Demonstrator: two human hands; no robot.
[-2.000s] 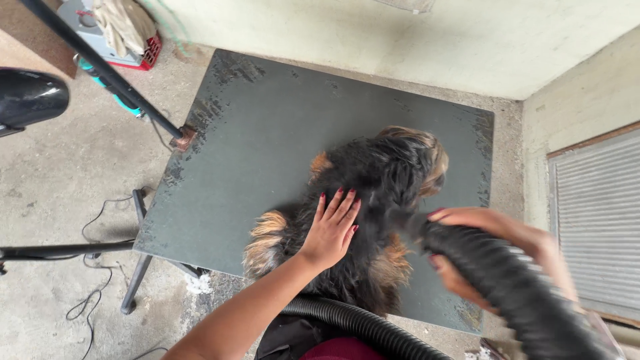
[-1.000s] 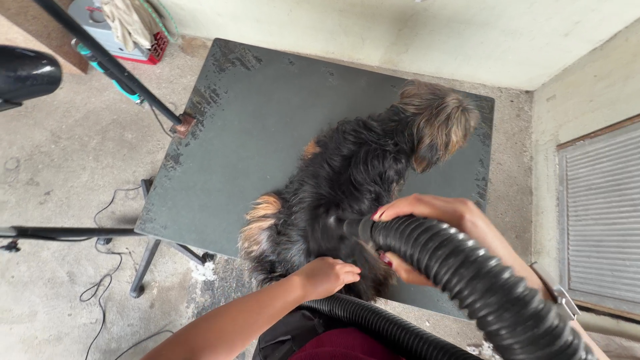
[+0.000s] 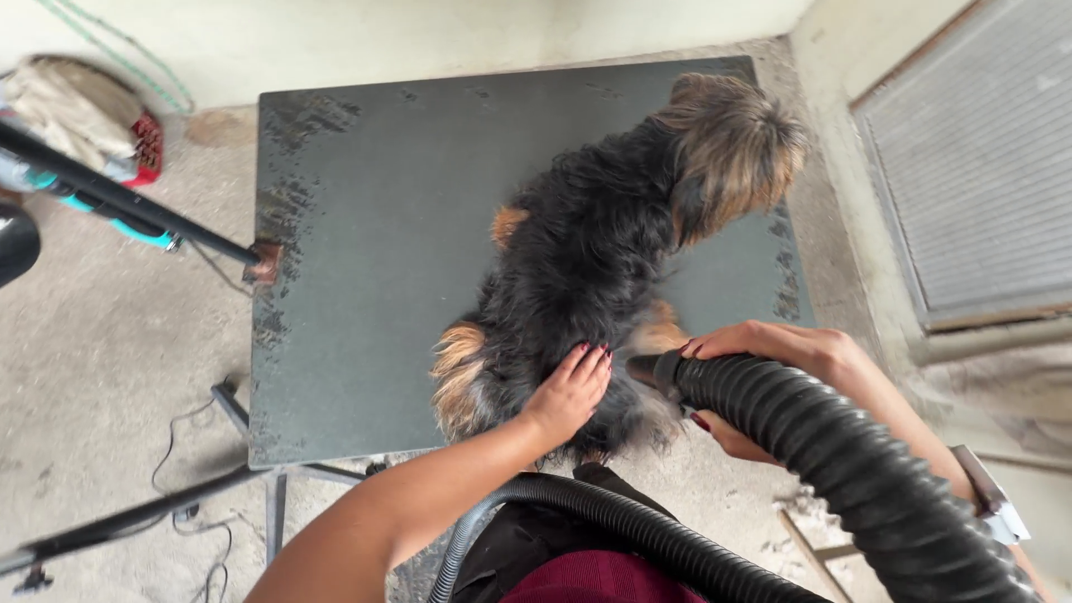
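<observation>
A long-haired black and tan dog stands on a dark grooming table, its head toward the far right corner. My left hand rests with bent fingers on the fur of its hindquarters. In my right hand is the nozzle end of a thick black corrugated dryer hose. The nozzle points left at the fur of the dog's near side, just right of my left fingertips. Part of my right hand is hidden behind the hose.
A black metal arm is clamped to the table's left edge. Thin cables and a stand leg lie at lower left. Another corrugated hose crosses in front of my body. Walls and a ribbed panel bound the far and right sides.
My left hand has moved from the dog's near flank up onto its hindquarters. The nozzle has come off the dog's back to its near side. The view has shifted closer.
</observation>
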